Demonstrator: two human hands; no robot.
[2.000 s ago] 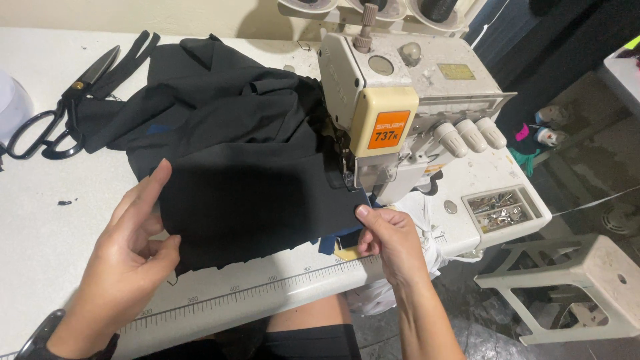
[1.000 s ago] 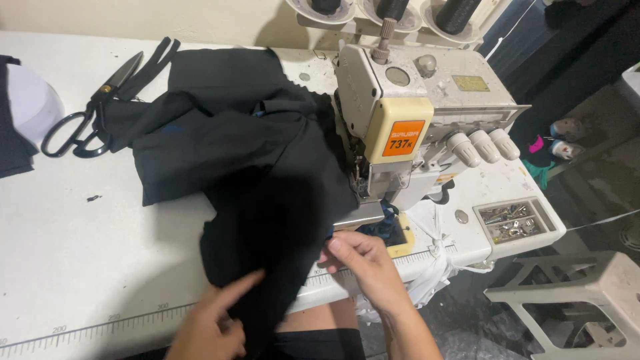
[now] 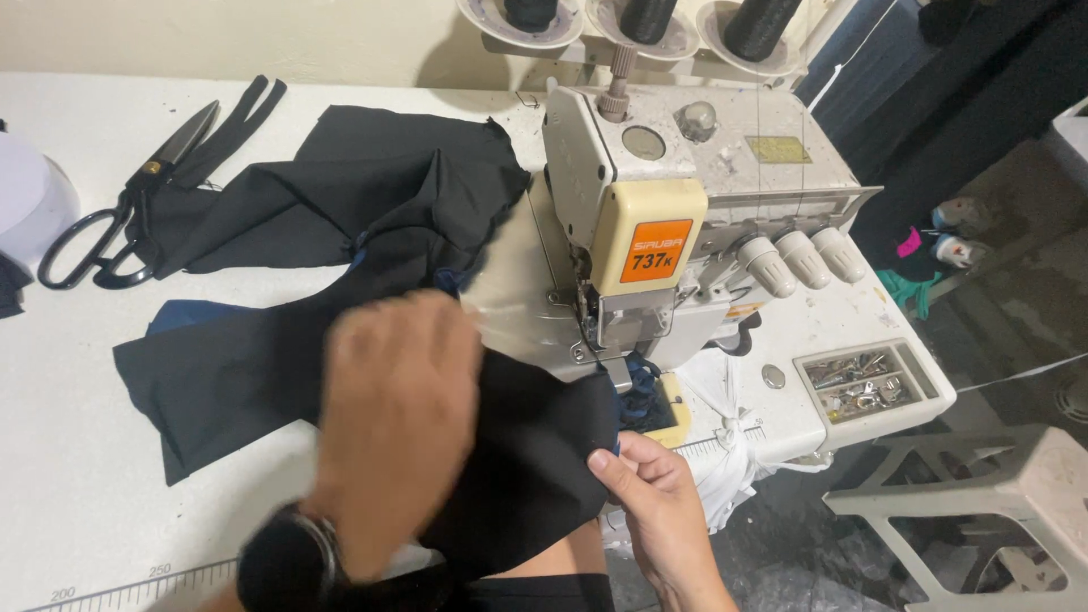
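Observation:
Black fabric (image 3: 527, 450) with blue parts lies bunched over the table and hangs over its front edge. My right hand (image 3: 659, 501) pinches its right edge between thumb and fingers, just below the presser foot area of a Siruba overlock sewing machine (image 3: 650, 246). Over the middle of the cloth is my left hand (image 3: 404, 408), blurred, its fingers bent; whether it grips the fabric cannot be told. A black-handled pair of fabric scissors (image 3: 140, 195) rests at the left, against the cloth's far left end.
Thread cones (image 3: 646, 19) stand on dishes behind the machine. A parts tray (image 3: 867, 382) with metal pieces is set in the table's right end. White cloth (image 3: 722, 408) is tied at the front edge. A plastic stool (image 3: 977, 501) stands at lower right. A white rounded object (image 3: 34, 204) sits far left.
My left hand has moved up from the front edge to over the middle of the fabric. The cloth's near part has been turned and spread leftward. My right hand still holds the right edge.

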